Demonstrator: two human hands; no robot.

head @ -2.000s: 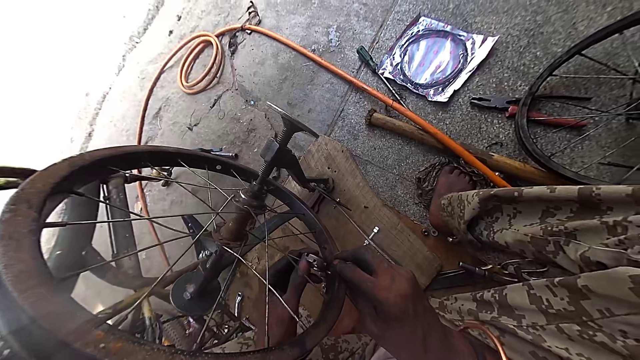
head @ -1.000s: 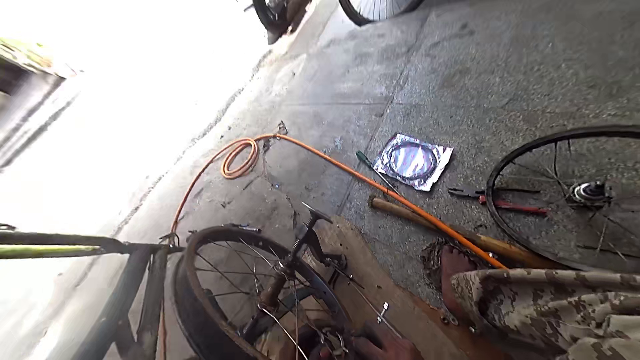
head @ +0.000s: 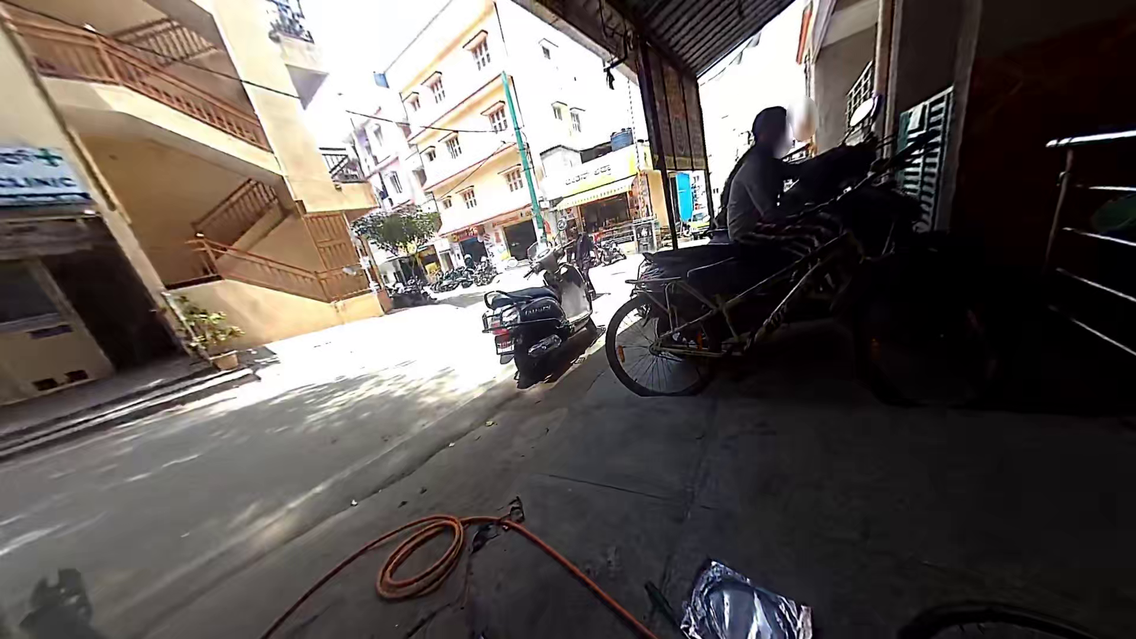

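Note:
Neither my left hand nor my right hand shows in the head view at this moment. An orange hose point(head: 424, 559) lies looped on the concrete floor at the lower middle. To its right, cut off by the bottom edge, is a clear plastic packet point(head: 744, 607) with a dark coil inside. The dark handle of a tool point(head: 661, 600) lies just left of the packet. Part of a bicycle tyre point(head: 994, 616) shows at the bottom right corner. The wheel at which my hands were is out of view.
A bicycle point(head: 666, 346) stands beyond the hose, and a person point(head: 759, 191) sits on a two-wheeler behind it. A dark scooter point(head: 532, 324) is parked at the road's edge. Metal rails point(head: 1096, 235) stand at the right. Buildings line the sunlit street.
The view has swung far up from the floor to the street. My hands, on the wheel two seconds ago, have left the view along with that wheel, the pliers and the wooden pieces.

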